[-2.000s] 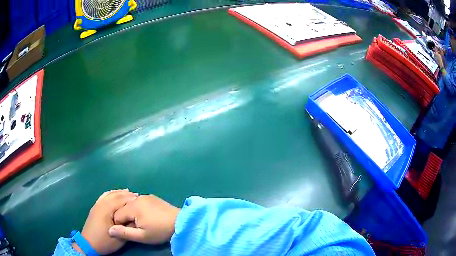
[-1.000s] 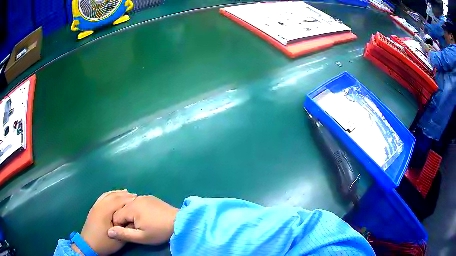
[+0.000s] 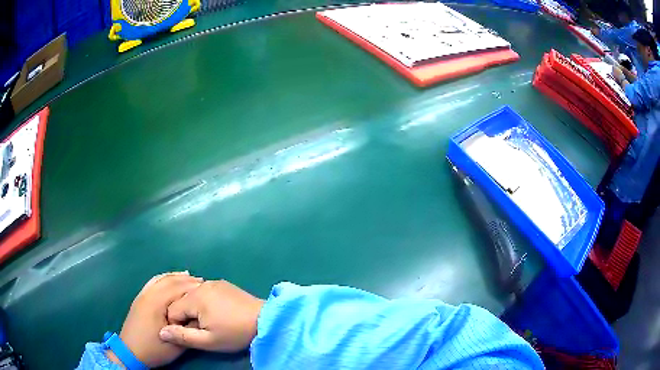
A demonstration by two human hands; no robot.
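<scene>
My left hand [image 3: 148,325], with a blue band at the wrist, rests at the bottom left. My right hand [image 3: 213,316] lies across it with fingers curled and thumb showing; no tool or part shows in either hand. The left hand's fingers are mostly hidden. A white panel [image 3: 416,32] with small parts lies on a red-orange slab [image 3: 434,72] at the back. Another white panel [image 3: 16,173] on a red-orange slab [image 3: 32,209] is cut off by the left edge.
A blue parts tray [image 3: 463,155] with white contents is at the right, above another blue bin [image 3: 568,318]. Red-orange slabs [image 3: 579,101] are stacked behind it. A person in a blue smock [image 3: 640,155] is at far right. A fan [image 3: 150,18] and cardboard box [image 3: 40,72] are upper left.
The left panel and slab have shifted left, further out of the picture. The back panel has shifted slightly left. The person at far right shows more. My hands have stayed together.
</scene>
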